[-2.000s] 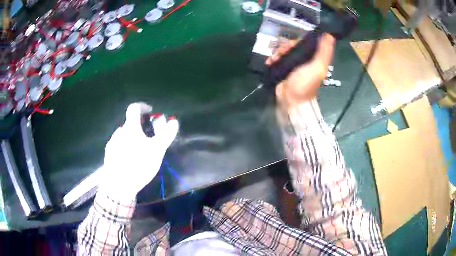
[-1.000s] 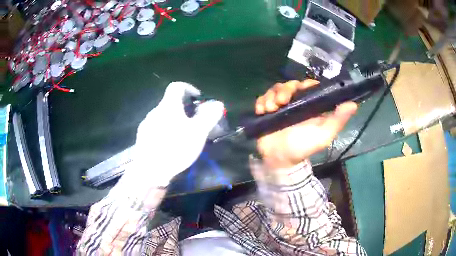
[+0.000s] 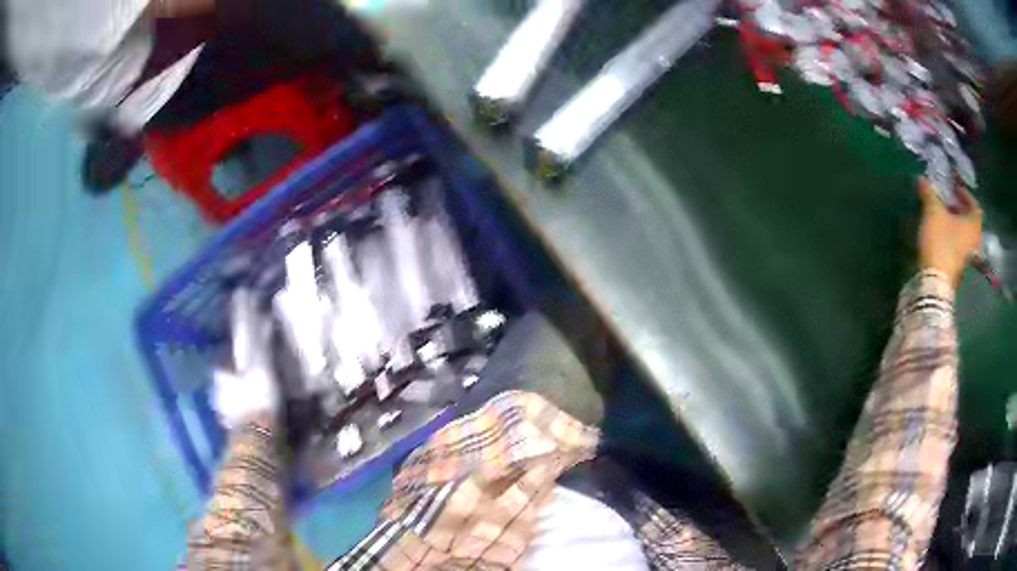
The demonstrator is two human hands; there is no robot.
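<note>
A blue crate [image 3: 178, 379] with many pale tube housings [image 3: 368, 279] stands low on the left, below the bench edge. My gloved left hand [image 3: 243, 390] is inside the crate's left side, at the lower end of a housing; blur hides whether it grips it. My bare right hand [image 3: 950, 234] reaches far right over the mat, its fingers at the near end of the pile of round wired units [image 3: 853, 56]. Its fingertips are small and blurred, so a hold on a unit cannot be told. The electric screwdriver is not in view.
Two pale bars [image 3: 625, 84] lie on the bench at the top, near its edge. A red stool [image 3: 184, 167] stands behind the crate. The dark green mat [image 3: 769, 257] lies between the bench edge and my right arm. Part of a silvery box [image 3: 993, 507] shows at lower right.
The view has swung left to the crate. My left hand has moved off the bench into the crate. My right hand no longer holds the screwdriver and is now at the round units.
</note>
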